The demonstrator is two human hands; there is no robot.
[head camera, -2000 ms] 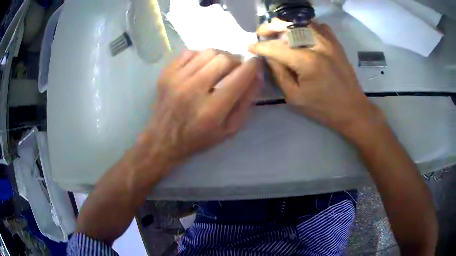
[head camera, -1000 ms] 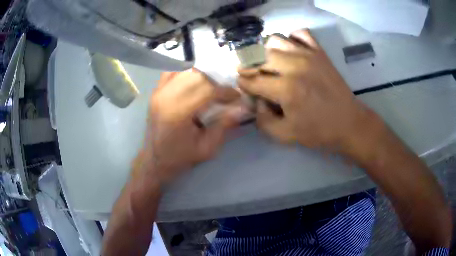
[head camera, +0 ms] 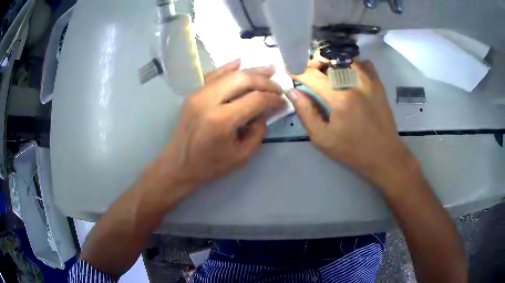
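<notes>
A white fabric piece lies under the machine head, its folded edge showing between my hands. My left hand lies on the fabric with fingers bent, pressing it to the bed. My right hand is at the fabric's right edge, its thumb and index fingertip close to the needle area. The white-grey machine head hangs above. Black round discs and a ribbed cream knob sit in front of my right fingers. The needle tip and foot are mostly hidden.
The lamp glows left of the needle. White pieces lie at the right, with a small grey rectangle below them. Pale trays stand left of the rounded table. Striped clothing shows below its edge.
The view has swung back from its tilt of a second ago. My hands, blurred and close together then, are now steadier, and the fabric's folded edge shows between them.
</notes>
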